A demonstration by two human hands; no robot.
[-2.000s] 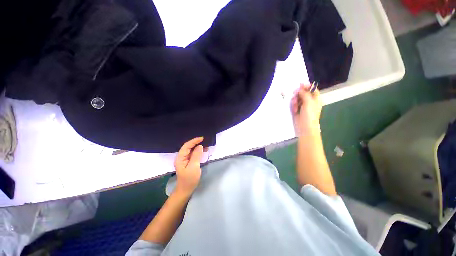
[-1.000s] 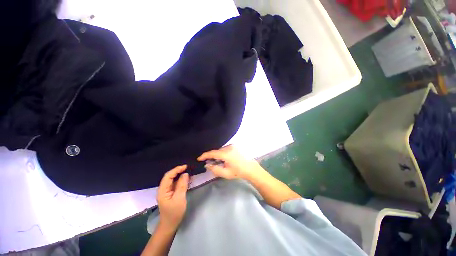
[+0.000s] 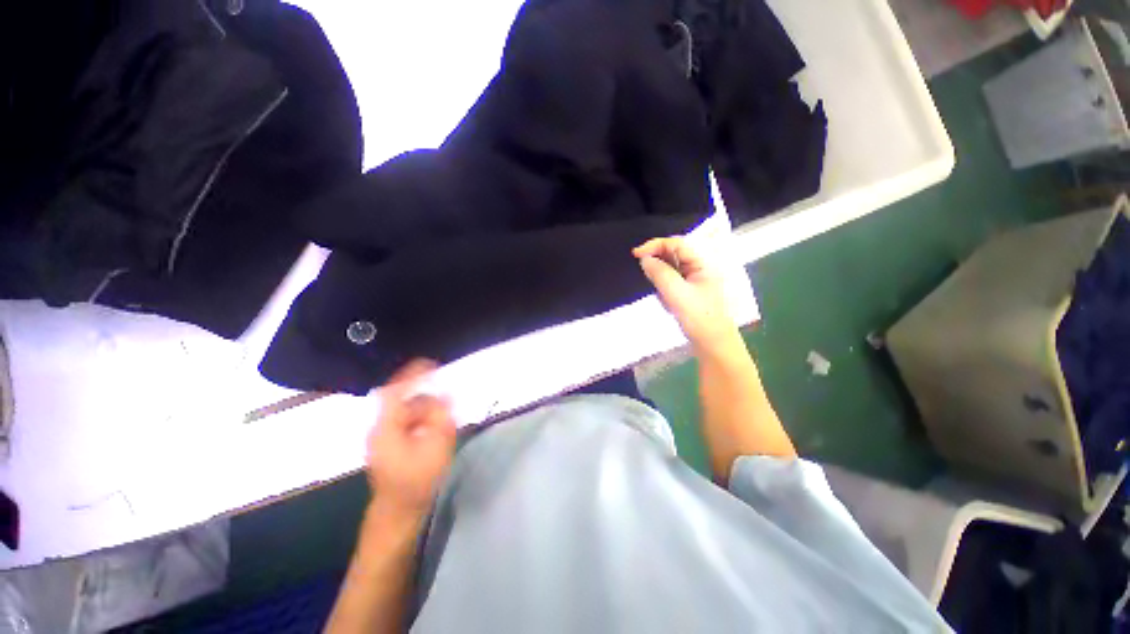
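A black garment (image 3: pixel 496 279) lies along the table's front edge, with a round shiny button (image 3: pixel 361 332) near its lower left corner. My right hand (image 3: pixel 684 287) pinches the garment's front edge near its right end; a small dark bit shows between the curled fingers, too unclear to name. My left hand (image 3: pixel 411 434) is blurred, over the table edge just below the corner near the button; I cannot tell whether it grips cloth.
More black cloth with a pale seam line (image 3: pixel 229 173) lies at the left. A thin brownish strip (image 3: pixel 297 405) lies near the table (image 3: pixel 149 434) edge. A white bin (image 3: pixel 886 161) holding black cloth stands at the right, with other bins (image 3: pixel 991 359) on the green floor.
The garment's lower part has been drawn right and straightened, and its button now lies further right. My right hand has moved up and right, away from my left hand.
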